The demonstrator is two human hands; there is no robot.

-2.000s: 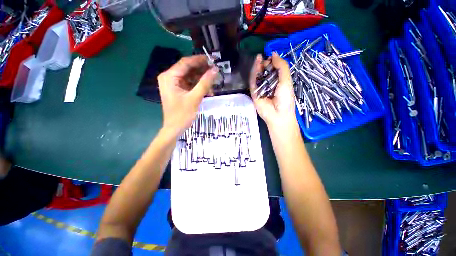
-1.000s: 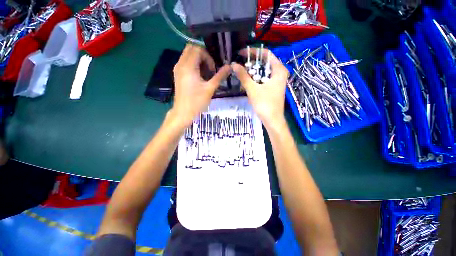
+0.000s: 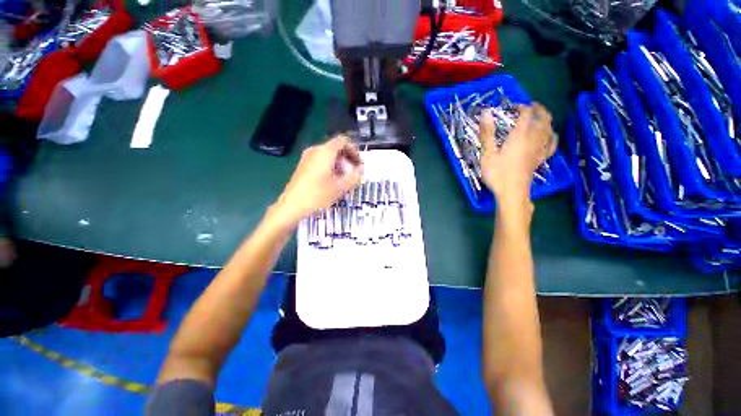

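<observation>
The white tray lies at the table's front edge, with slim metal pins lined up in rows in its upper half. My left hand is over the tray's upper left, fingers curled together; whether it holds a pin cannot be made out. My right hand is over the blue parts bin, fingers spread down at the heaped pins; a grip on any pin is not visible. The dark bench press stands beyond the tray, with its silver fixture uncovered.
A black phone-like rectangle and a white strip lie left of the press. Red bins and clear boxes stand at upper left, another red bin behind the press. Long blue bins stand at right, more bins below.
My right hand has left the press and moved right to the blue bin; the pins seen in it earlier no longer show. My left hand has drawn back from the press to the tray.
</observation>
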